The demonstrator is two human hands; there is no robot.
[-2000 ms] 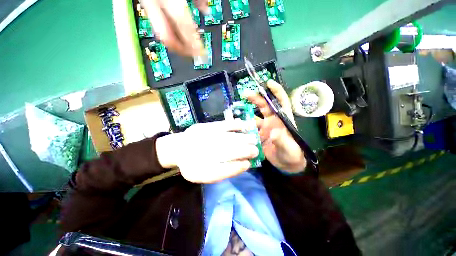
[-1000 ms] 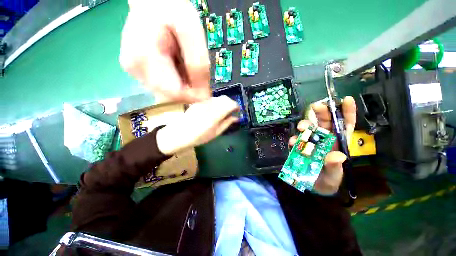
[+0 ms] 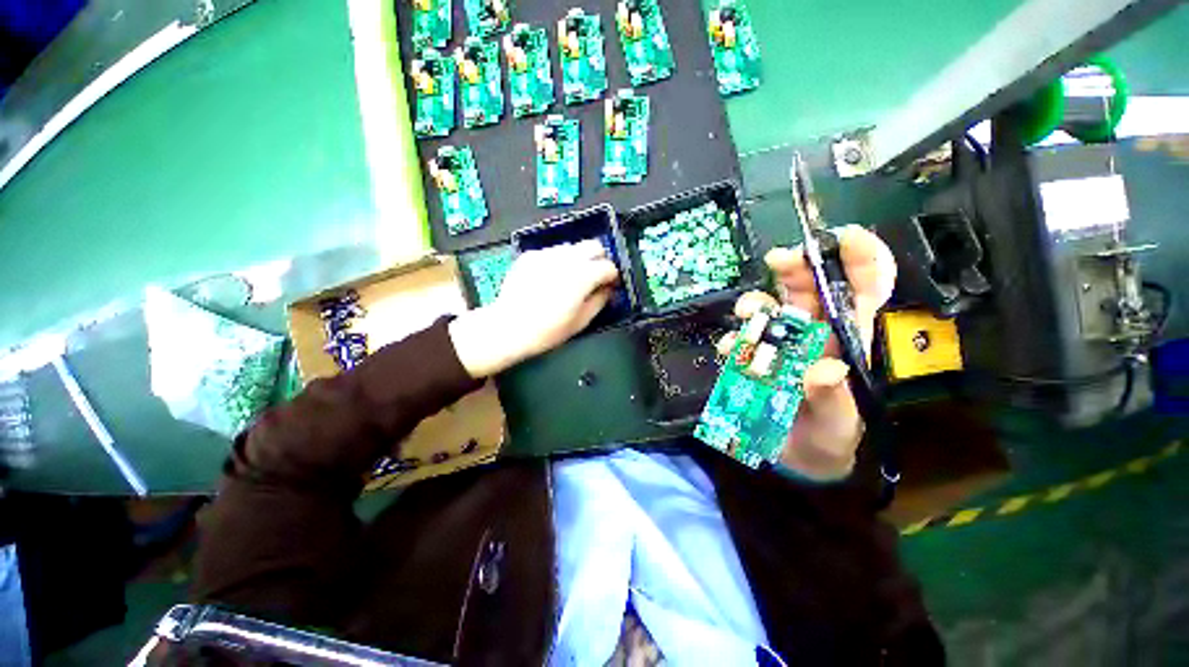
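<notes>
My right hand holds a green circuit board, tilted, with white, black and yellow parts at its upper end. The same hand also holds a dark soldering iron, its thin metal tip pointing up and away from me. My left hand reaches into the black bin with blue components; its fingertips are down in the bin, and whether they pinch a part is hidden. The bin of pale-green components is right of it. A black bin with small dark parts lies nearer me.
Boards stand in rows on a black mat. A cardboard box with capacitors is left of the bins, a clear bag farther left. A yellow sponge tray, solder reel and metal arm are right.
The blurred hand over the mat and box is gone from view. My left hand stays at the blue bin since one second ago; earlier it was at the board. The board is now in my right hand alone.
</notes>
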